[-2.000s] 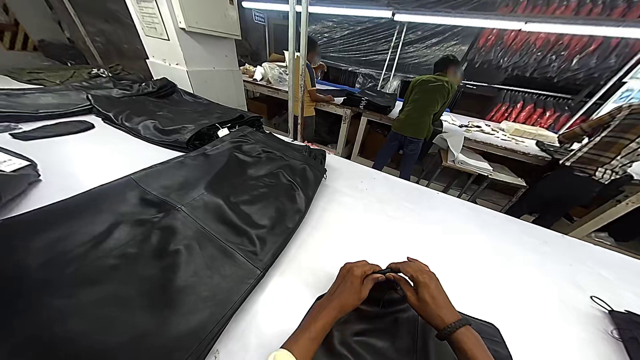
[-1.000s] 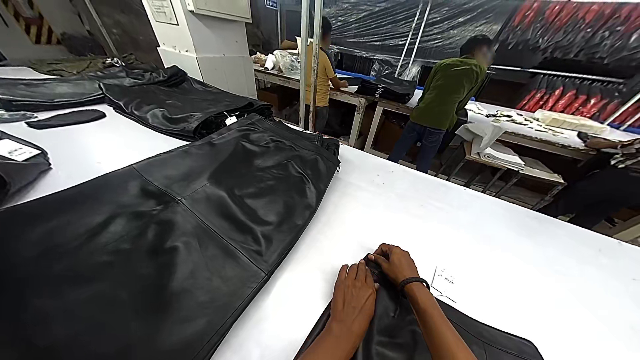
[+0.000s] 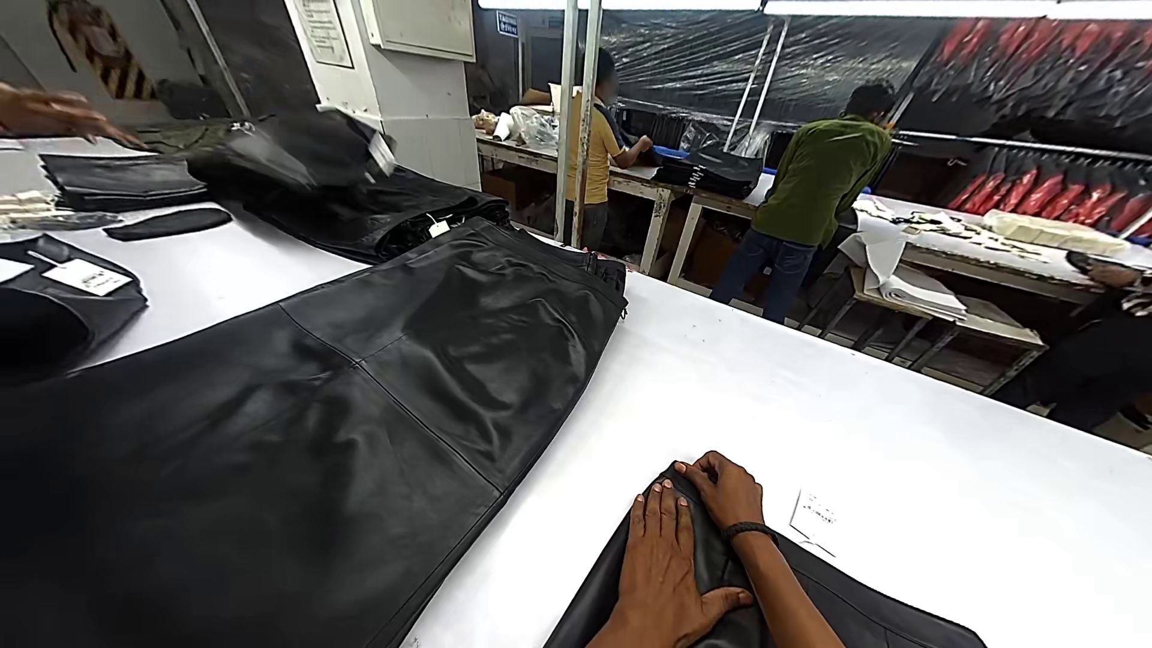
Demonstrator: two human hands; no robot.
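Observation:
A black leather garment (image 3: pixel 864 598) lies on the white table at the bottom of the head view. My left hand (image 3: pixel 661 562) rests flat on it, fingers extended and thumb out to the side. At the garment's upper edge, my right hand (image 3: pixel 727 490), with a dark braided band on its wrist, pinches the black material between thumb and bent fingers. Just right of that wrist, a white tag (image 3: pixel 814 515) with writing lies on the table beside the garment. Large black leather garments (image 3: pixel 432 378) lie spread out left of my hands.
Behind are more folded black garments (image 3: pixel 126 180), a flat black piece (image 3: pixel 168 223) and a tagged black garment (image 3: pixel 67 297). Another person's hand (image 3: pixel 58 112) is at far left, near a blurred black garment. Two people stand at benches beyond the white table (image 3: pixel 765 360); another is at far right.
My hands were together at the garment's top edge; my left hand has since flattened on the garment. The white tag has come into sight. Another person's hand has appeared at far left.

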